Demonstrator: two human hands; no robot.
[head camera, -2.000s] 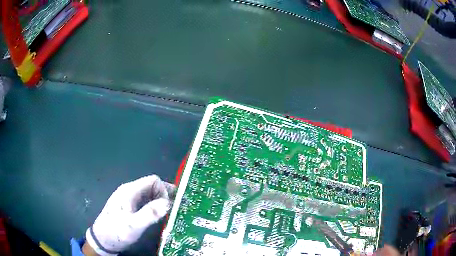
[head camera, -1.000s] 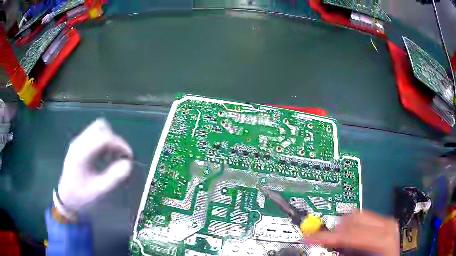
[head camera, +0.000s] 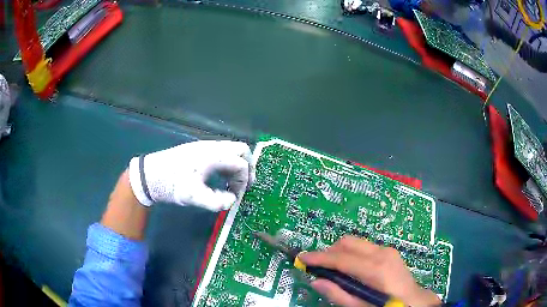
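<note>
A large green circuit board (head camera: 324, 198) with a white outline lies in front of me on a red support (head camera: 210, 249). My left hand (head camera: 195, 175), in a white knit glove, is at the board's upper left edge with finger and thumb curled towards each other; whether it holds solder wire cannot be made out. My bare right hand (head camera: 366, 270) is over the board's lower middle, shut on a soldering iron (head camera: 345, 283) with a black handle and yellow bands. The iron's dark tip points left, at the board's left part.
More boards on red supports stand at the upper left (head camera: 78, 51), the upper right (head camera: 450, 51) and the right edge (head camera: 519, 162). A dark green mat (head camera: 240, 72) lies under everything. A small dark block (head camera: 489, 291) is at the lower right. A yellow cable hangs at the upper right.
My left hand has moved right and up to the board's edge. My right hand and the iron have moved left across the board. The camera view has shifted, too.
</note>
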